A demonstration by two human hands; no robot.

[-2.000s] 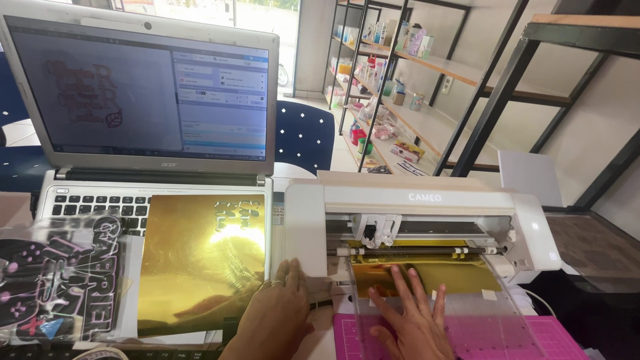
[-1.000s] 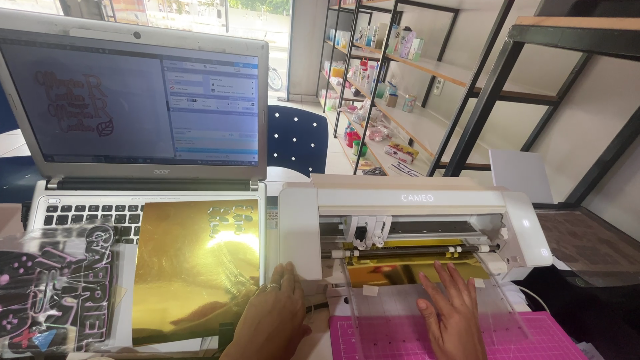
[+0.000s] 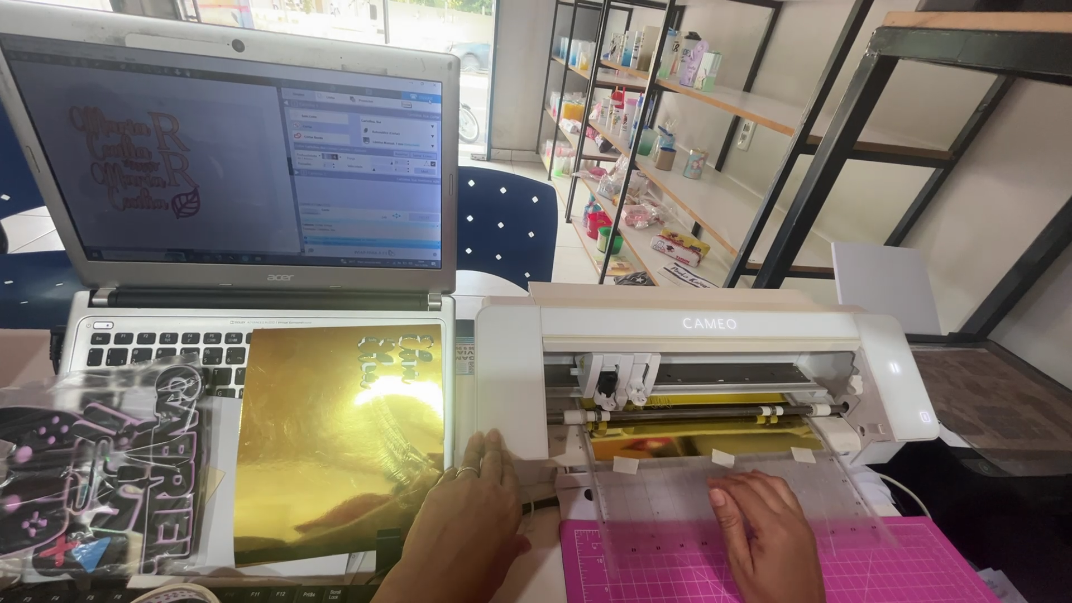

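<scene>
A white Cameo cutting machine (image 3: 712, 327) has a translucent cutting mat (image 3: 662, 502) under its roller bar, with a gold foil sheet (image 3: 703, 441) on it and pieces of tape (image 3: 722, 457) near the sheet's front edge. My right hand (image 3: 766, 532) is over the mat's front part, fingers together and slightly bent; whether it touches the mat is unclear. My left hand (image 3: 473, 519) rests flat by the machine's lower left side, a ring on one finger, holding nothing. Another gold sheet (image 3: 335, 486) with cut-out shapes near its top lies on the laptop keyboard (image 3: 167, 339).
The open laptop's screen (image 3: 234, 167) shows lettering designs. Plastic-wrapped black and pink cutouts (image 3: 92, 469) lie at the left. A pink gridded cutting mat (image 3: 913, 561) is under the machine's front. Behind stand a blue chair (image 3: 507, 226) and metal-framed shelves (image 3: 703, 193) holding goods.
The gold sheet and mat in the machine have moved inward, away from me. My right hand, earlier spread on the gold sheet, is now nearer me over the translucent mat. My left hand stays beside the machine.
</scene>
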